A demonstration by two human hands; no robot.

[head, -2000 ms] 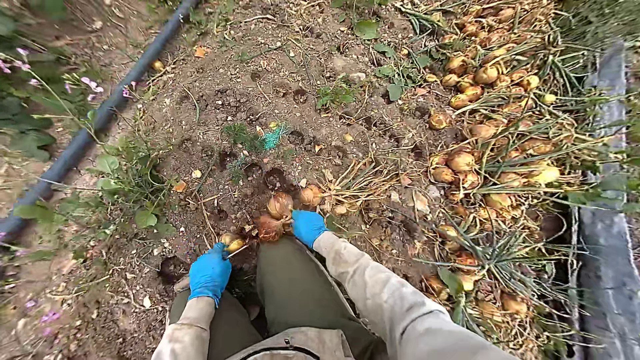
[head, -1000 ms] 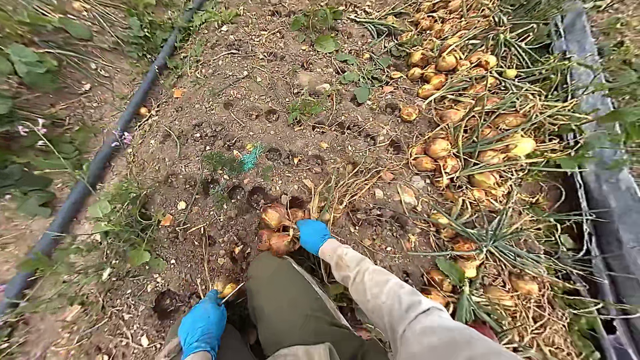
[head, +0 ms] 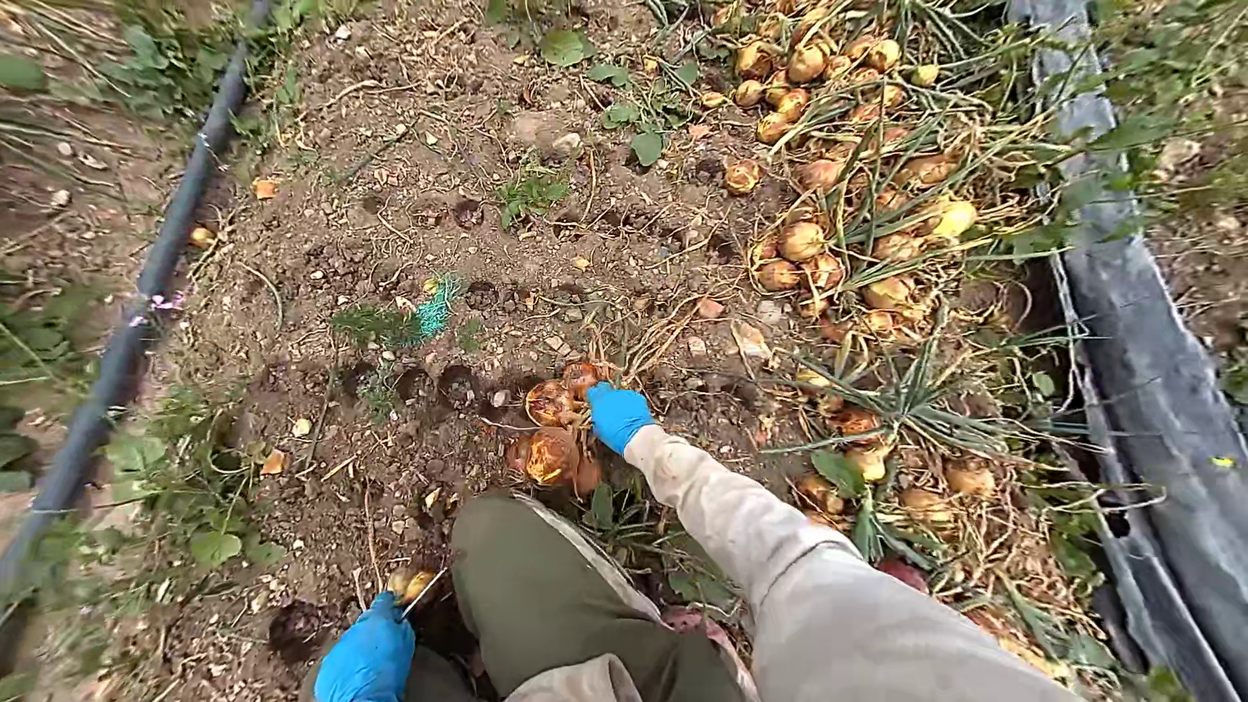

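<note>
My right hand (head: 618, 416), in a blue glove, is closed on the dry tops of a bunch of onions (head: 552, 455); the bulbs hang beside the fingers, close above the soil near my knee. Lower left, my left hand (head: 369, 651), gloved in blue too, is at a small yellow onion (head: 417, 585) by the soil. A thin pale stalk sticks out there; its fingers are partly hidden, so the hold cannot be told.
Pulled onions (head: 801, 241) with green and dry tops lie in a long heap on the right, beside dark plastic sheeting (head: 1160, 341). A black hose (head: 175, 224) runs along the left. Teal netting (head: 435, 310) and small holes mark the soil ahead.
The onion bunch in my right hand is turned a little, with more bulbs showing than before. My left hand stays low at the left by the yellow onion.
</note>
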